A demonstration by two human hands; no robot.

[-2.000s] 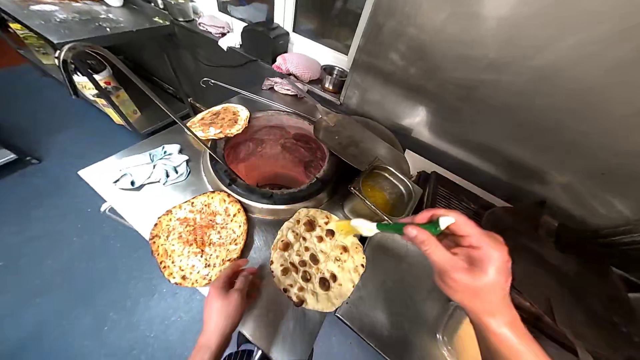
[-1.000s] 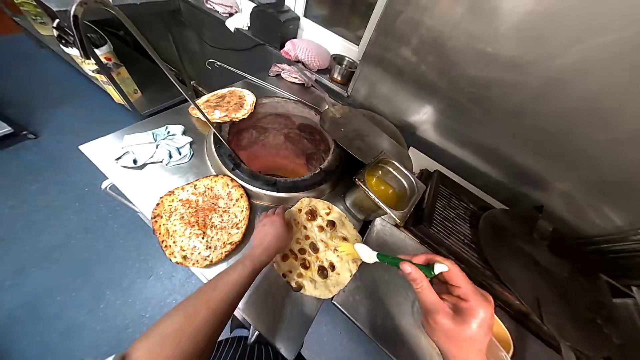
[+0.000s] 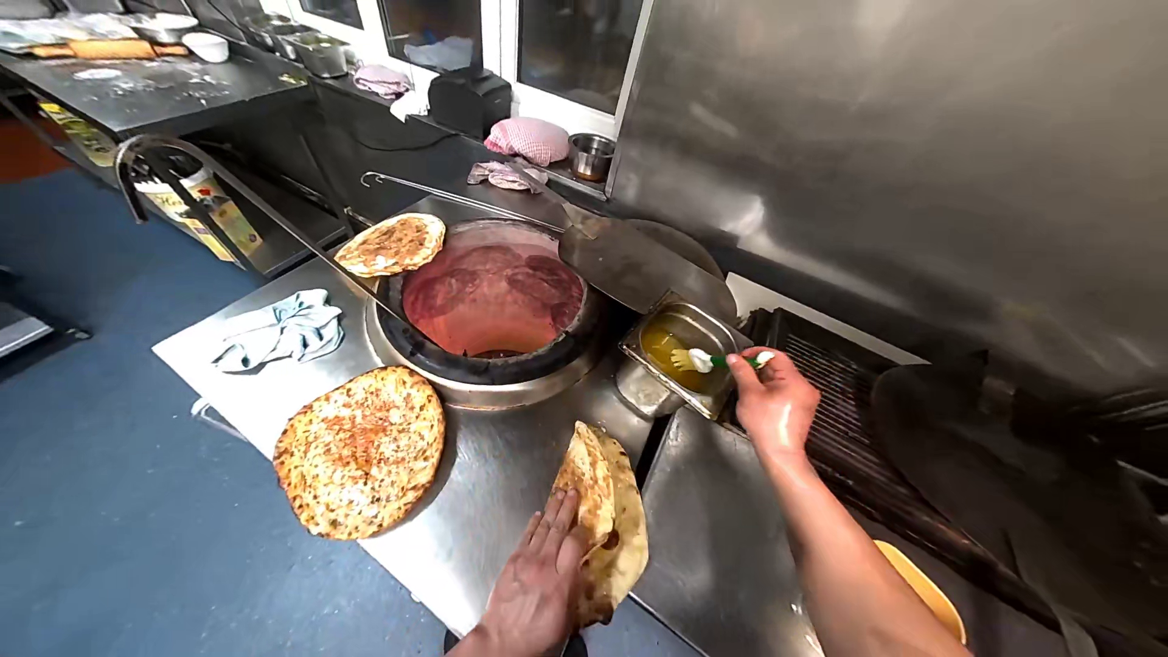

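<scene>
My right hand (image 3: pixel 776 397) holds a green-handled pastry brush (image 3: pixel 716 360), its bristles over the yellow liquid in a square steel container (image 3: pixel 680 397). Flat against a folded flatbread (image 3: pixel 620 538) lies my left hand (image 3: pixel 538 575), its fingers on the folded-over part; whether it grips the bread I cannot tell. A round flatbread with a browned, speckled top (image 3: pixel 360 452) rests on the steel counter to the left. Another flatbread (image 3: pixel 392 245) sits at the back left rim of the round tandoor oven (image 3: pixel 488 388), whose mouth glows red.
A pale blue cloth (image 3: pixel 283 330) lies on the counter's left side. A long metal rod (image 3: pixel 292 228) leans over the oven rim. Behind the steel container is a broad metal peel (image 3: pixel 630 265). Right of it runs a dark grill (image 3: pixel 839 392). A rolling pin (image 3: pixel 114 49) lies on the far worktop.
The flatbread by my left hand, spread flat earlier, is now folded over. My right hand has moved the brush from that bread to the steel container.
</scene>
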